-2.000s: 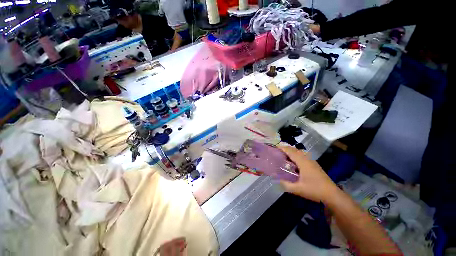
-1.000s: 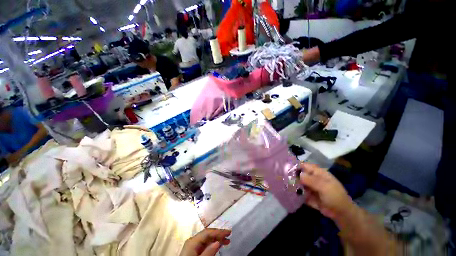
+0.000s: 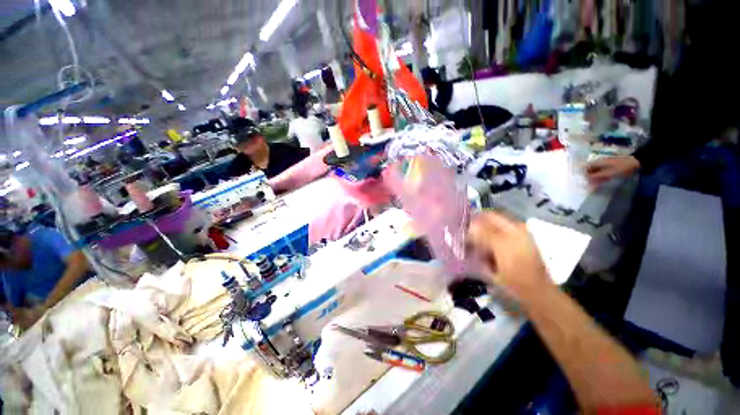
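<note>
My right hand (image 3: 507, 251) is shut on a mauve, slightly shiny limp piece (image 3: 436, 207), possibly cloth or a plastic bag. It holds the piece up over the white sewing machine head (image 3: 329, 301), blurred by motion. My left hand is not in view. Scissors with olive-gold loops (image 3: 430, 337) lie on the table below, with orange-and-blue snips (image 3: 397, 359) beside them. A thin red stick (image 3: 413, 293) lies behind them. A cream fabric heap (image 3: 154, 344) lies left of the needle area.
Black scraps (image 3: 471, 297) lie right of the scissors. A white paper (image 3: 560, 247) is partly behind my right hand. A pink basket (image 3: 369, 191) and pale strips (image 3: 430, 144) stand behind the machine. Another person's hand (image 3: 613, 168) rests at the right table. More operators sit at left.
My right hand has raised the mauve piece away from the table, uncovering the scissors. My left hand has left the view. The other person's hand has left the pale strips. The view has tilted up.
</note>
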